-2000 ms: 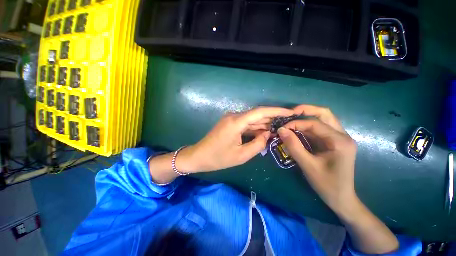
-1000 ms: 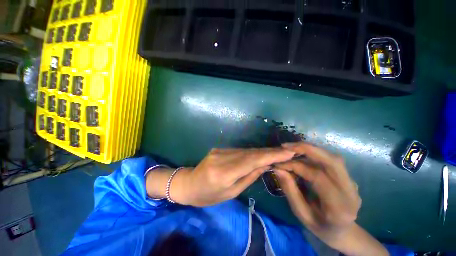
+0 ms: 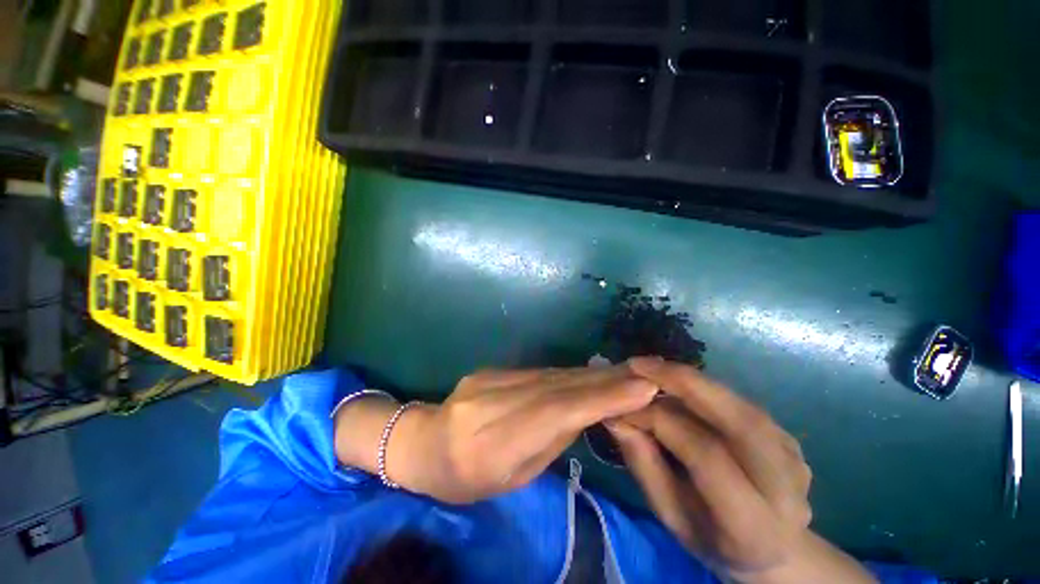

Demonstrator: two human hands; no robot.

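My left hand (image 3: 519, 428) and my right hand (image 3: 718, 468) meet at the fingertips low in the middle of the view, over a watch housing (image 3: 604, 446). Most of that housing is hidden under the fingers; only part of its rim shows. Whether either hand holds something cannot be seen. A loose heap of small black pieces (image 3: 652, 325) lies on the green bench just beyond the fingertips. A white scrap (image 3: 598, 362) shows at the heap's near edge, partly hidden by my left hand.
A stacked yellow component tray (image 3: 234, 205) with dark modules stands left. A black foam tray (image 3: 593, 171) spans the back, a housing (image 3: 863, 142) in its right pocket. At right are a separate housing (image 3: 943, 363), a blue bin (image 3: 1024, 297) and a thin white tool (image 3: 1015, 445).
Both hands have moved from the heap towards my body, and the black pieces now lie uncovered on the bench. The housing is now more covered by the fingers.
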